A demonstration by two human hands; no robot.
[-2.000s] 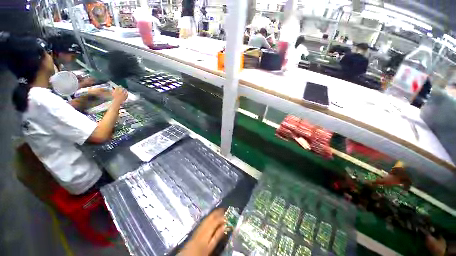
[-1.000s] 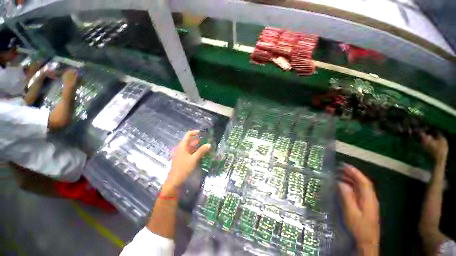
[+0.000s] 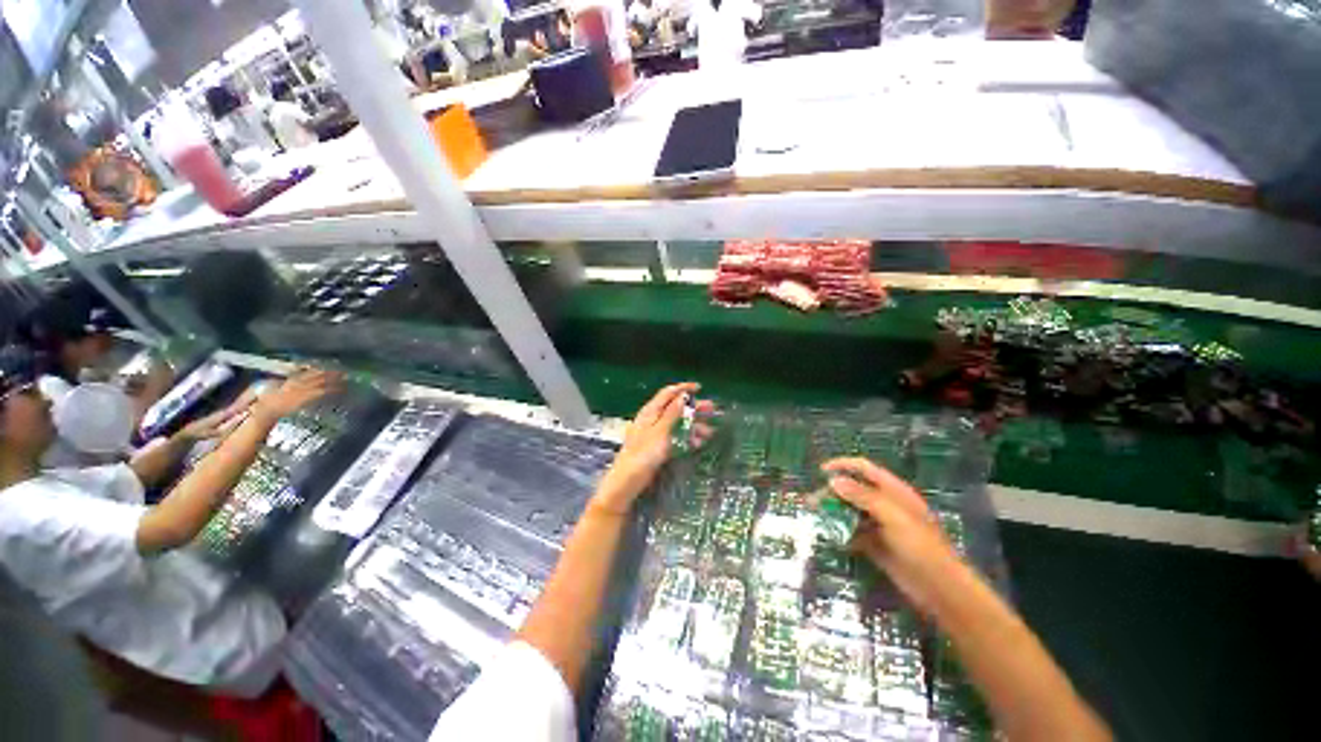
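The clear blister tray lies in front of me, with green circuit boards in rows of pockets. My left hand is at the tray's far left corner, fingers bent around a small board whose edge shows between them. My right hand is over the tray's upper right part and holds a green circuit board between thumb and fingers. The pockets under my right hand are partly hidden.
Stacked empty trays lie left of the working tray, beside a pale narrow tray. A loose board heap and red bundles lie on the green belt. A white post stands ahead. Neighbouring workers sit at left.
My left hand has moved from the tray's left side to its far corner. My right hand has moved from the right edge to above the tray, now with a board. The view has tilted up.
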